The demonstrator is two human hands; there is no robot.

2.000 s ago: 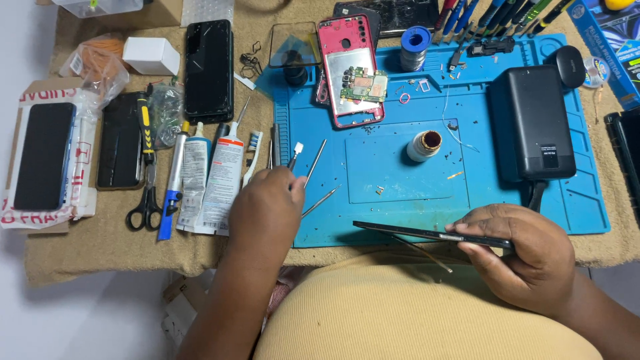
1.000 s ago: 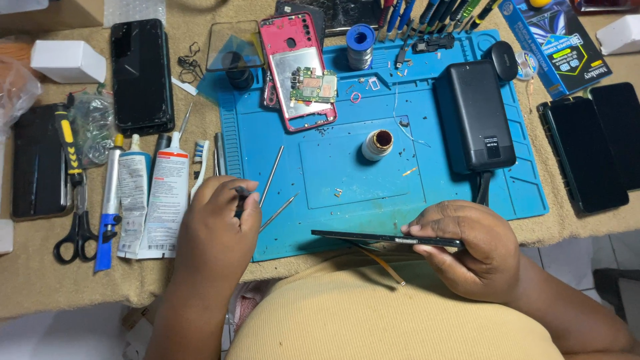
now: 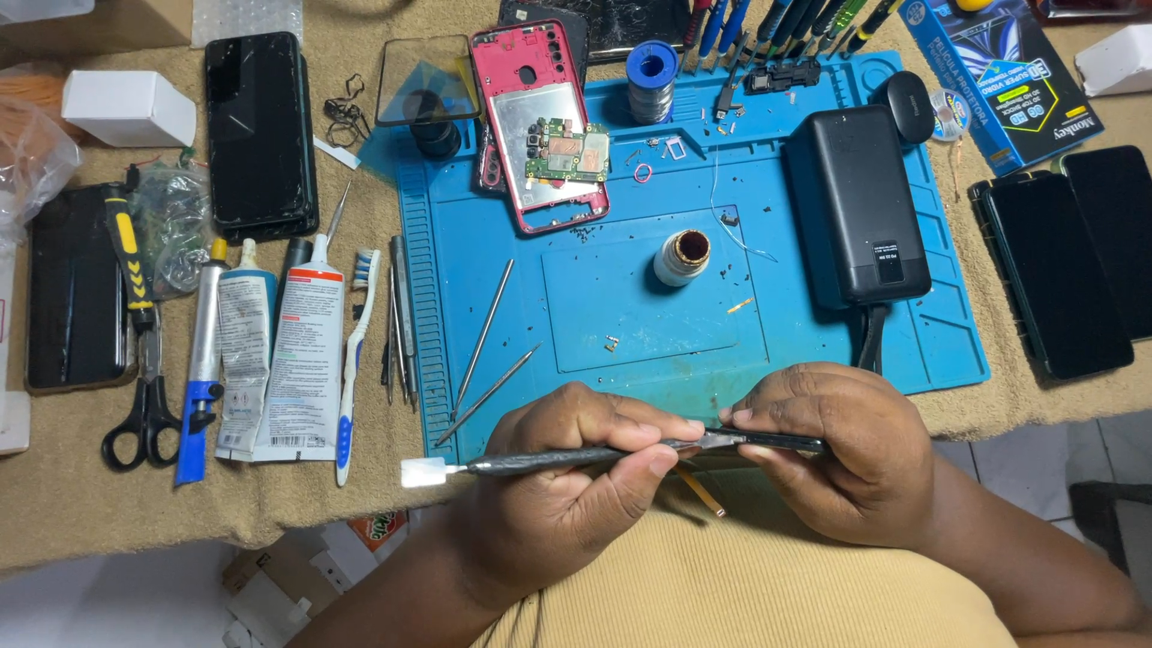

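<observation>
My left hand (image 3: 576, 477) grips a dark-handled hand tool (image 3: 549, 461) with a white flat end pointing left. Its metal tip meets the edge of a thin black phone part (image 3: 783, 442), perhaps a screen, seen nearly edge-on. My right hand (image 3: 837, 450) holds that part between thumb and fingers. An orange flex cable (image 3: 700, 490) hangs below it. Both hands are at the near edge of the blue repair mat (image 3: 648, 378). Beyond them stands a small open bottle (image 3: 681, 258). Two thin metal tools, one of them a pointed rod (image 3: 489, 394), lie left of it.
A pink phone frame (image 3: 531, 99) bears a circuit board (image 3: 567, 150). Right of the bottle is a black power bank (image 3: 855, 207). Scissors (image 3: 144, 423), a desoldering pump (image 3: 200, 378), tubes (image 3: 301, 360) and a toothbrush (image 3: 356, 360) lie left; a solder spool (image 3: 652, 81) and screwdrivers stand behind.
My left hand, with the tool, has moved right to the phone part, and the tool's tip now meets its edge. My right hand still holds the part.
</observation>
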